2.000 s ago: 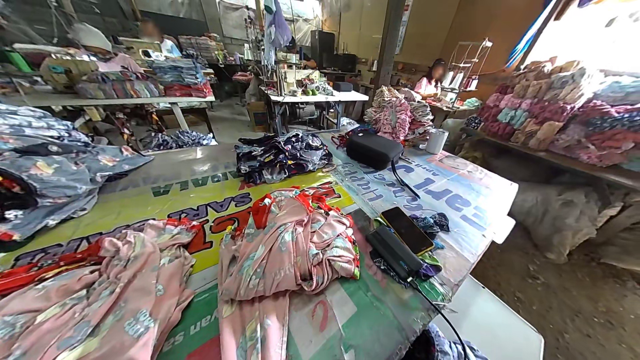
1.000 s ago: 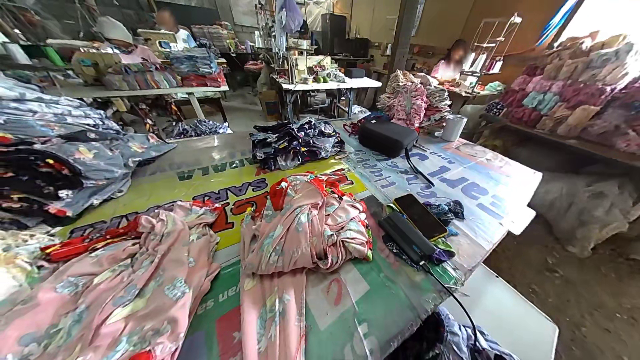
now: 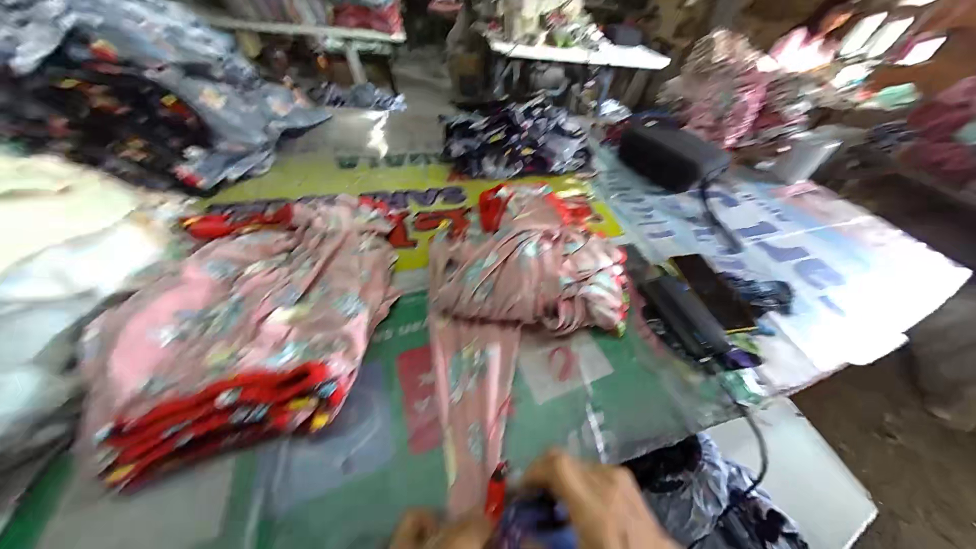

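Observation:
Both my hands are at the bottom edge of the view, blurred. My right hand (image 3: 598, 499) has bent fingers on a small dark blue and purple cloth (image 3: 537, 518). My left hand (image 3: 446, 530) is beside it, mostly cut off, near the lower end of a hanging strip of pink floral fabric. That strip runs down from a folded pink floral bundle with red trim (image 3: 526, 274). Left of the bundle lies a stack of pink floral fabric pieces (image 3: 259, 313) with red edges at its near side.
A black case (image 3: 671, 156), a phone (image 3: 713, 293) and a dark power bank-like device with a cable (image 3: 682, 316) lie right. Dark floral cloth (image 3: 518, 141) sits behind; grey-blue cloth (image 3: 221, 91) and whitish cloth (image 3: 69, 229) are left. A person (image 3: 812, 42) sits far back right.
My hands have come into view at the bottom, with the dark blue cloth between them. The view has tilted down and closer to the table.

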